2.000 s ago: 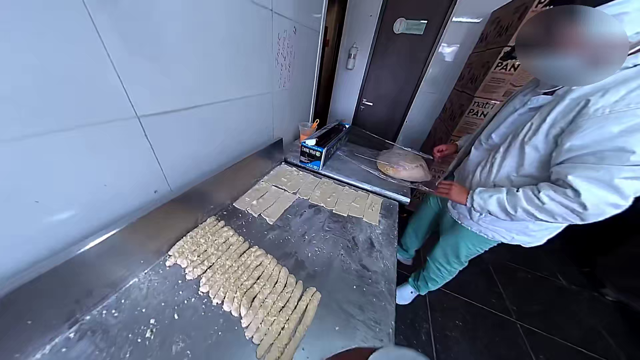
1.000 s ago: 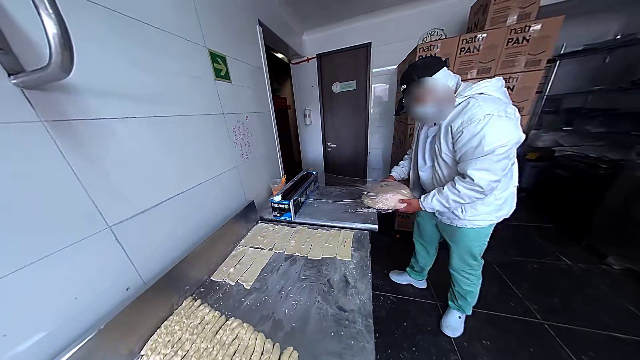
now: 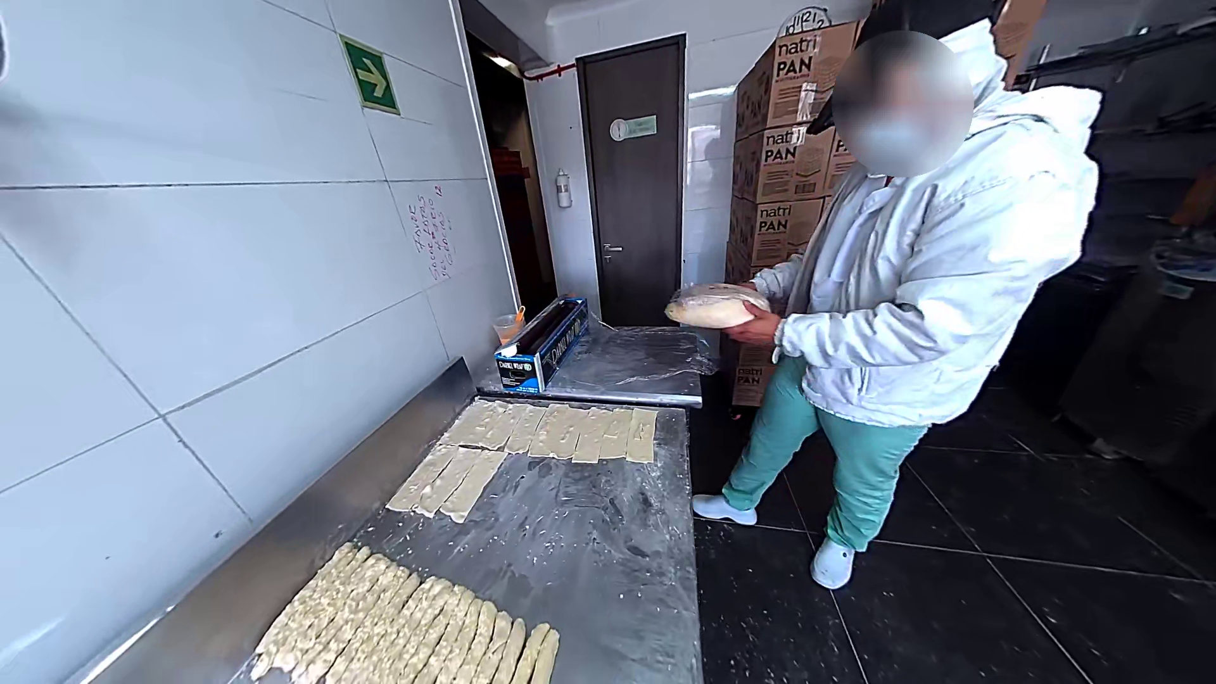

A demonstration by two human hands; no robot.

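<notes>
Neither my left hand nor my right hand shows in the head view. Below me is a steel worktable dusted with flour. Twisted dough strips lie side by side at its near left. Farther back, flat dough pieces form a row, and a few longer ones lie in front of its left end. Beyond them a box of plastic wrap stands on a second steel surface, with loose film spread beside it. A co-worker at the right holds a film-covered dough mass in both hands.
The co-worker in a white jacket stands by the table's far right corner. Stacked cardboard boxes rise behind. A plastic cup sits beside the wrap box. A tiled wall runs along the left; a dark door is at the back.
The co-worker has lifted the dough mass off the far surface area and holds it higher, with the loose film now lying on that surface. The view has swung upward since the first frame.
</notes>
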